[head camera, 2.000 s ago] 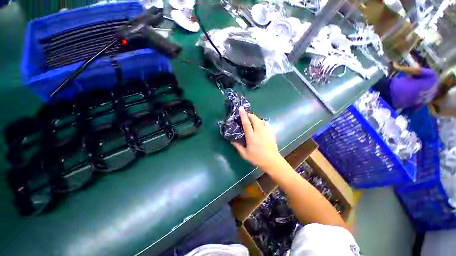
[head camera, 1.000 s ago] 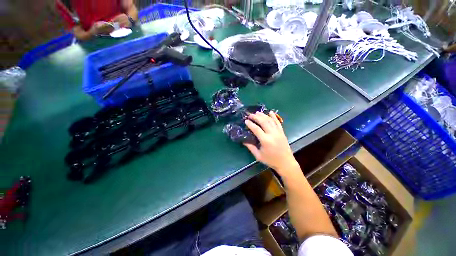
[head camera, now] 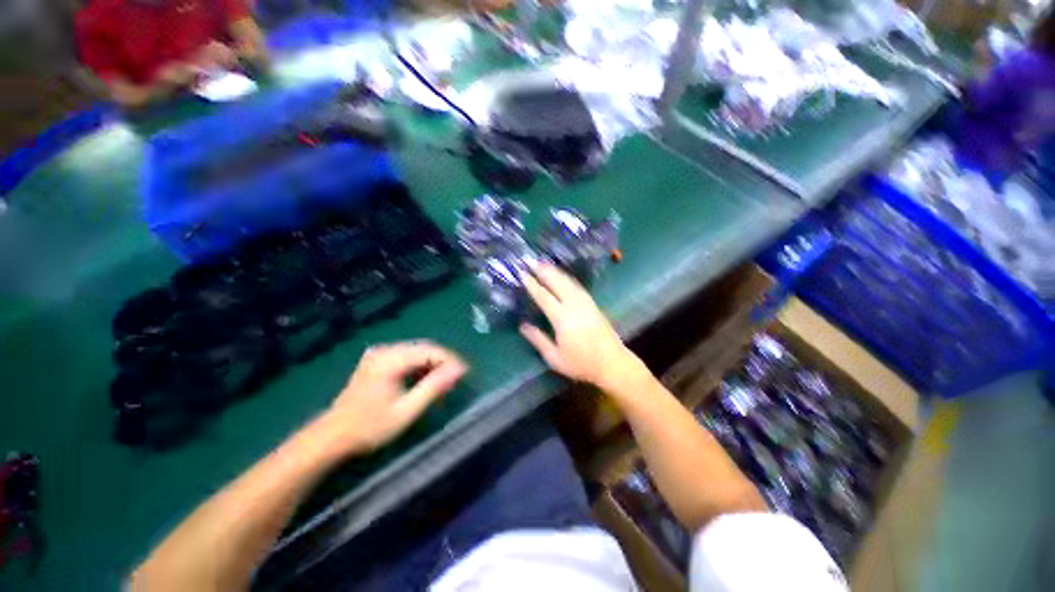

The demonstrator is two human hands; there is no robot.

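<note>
Several shiny film-bagged black housings (head camera: 492, 231) lie in a small group on the green bench in front of me. My right hand (head camera: 567, 324) rests at the near edge of this group, fingers on or against one bagged housing; blur hides whether it grips it. A small orange tip (head camera: 615, 256) shows at the group's right side. My left hand (head camera: 399, 393) is bare and empty over the bench's front part, thumb and fingers slightly apart. Rows of black housings (head camera: 278, 289) stand on the bench to the left.
A blue bin (head camera: 185, 185) sits behind the rows. A clear bag of black parts (head camera: 544, 121) lies beyond the group, near a metal post (head camera: 685, 58). An open carton (head camera: 902, 399) of bagged housings is below the bench edge. Blue crates (head camera: 897, 289) stand right. A person in red (head camera: 156, 41) is opposite.
My left hand has come into view over the bench. More bagged housings lie together in front of me. My right hand has moved slightly left in the view, which has also shifted.
</note>
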